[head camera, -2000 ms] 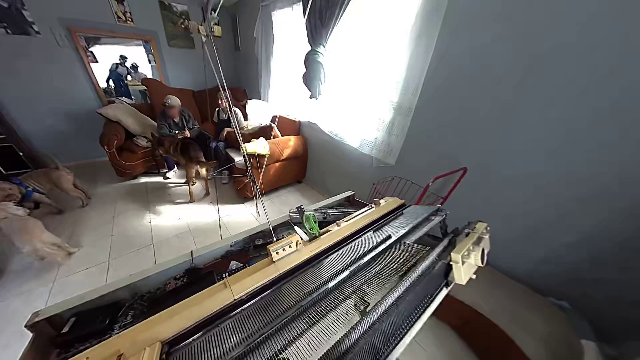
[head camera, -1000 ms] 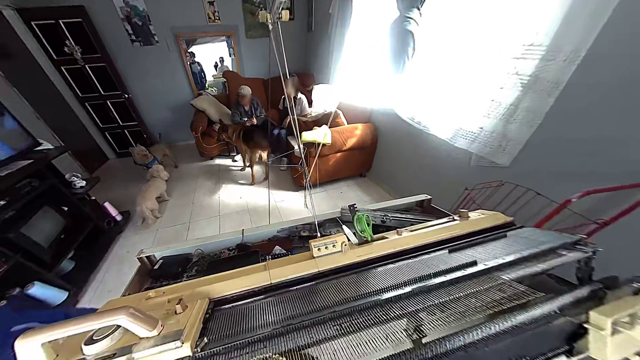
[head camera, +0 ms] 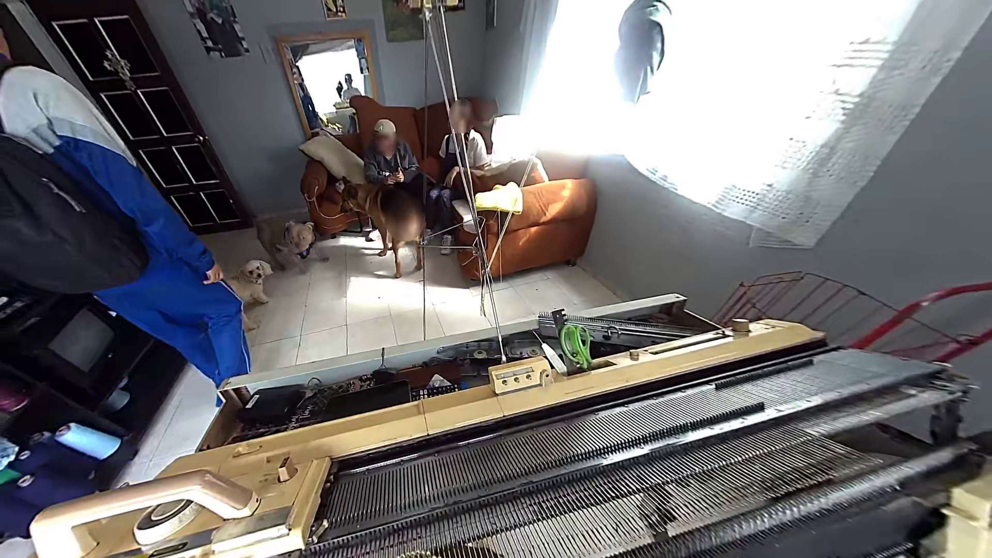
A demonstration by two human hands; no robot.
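Neither of my hands shows in the head view. A knitting machine (head camera: 542, 457) with long rows of metal needles runs across the lower half. Its carriage with a curved handle (head camera: 147, 496) sits at the left end. Near the middle of the cream rail, a small cream block with knobs (head camera: 519, 377) stands beside thin strands rising to a yarn mast. Behind the rail lies an open tray (head camera: 271, 376) of tools and parts, among them a green coiled cord (head camera: 575, 346). A cream part (head camera: 969, 511) is cut off at the lower right edge.
A person in a blue tracksuit with a dark backpack (head camera: 62, 209) is at the left. Two people sit on an orange sofa (head camera: 542, 225), near several dogs (head camera: 395, 217). A red metal cart (head camera: 914, 318) is at the right. Yarn cones (head camera: 87, 440) stand lower left.
The person in blue, seen only at the lower left edge or not at all before, now stands at the left. The view has swung left.
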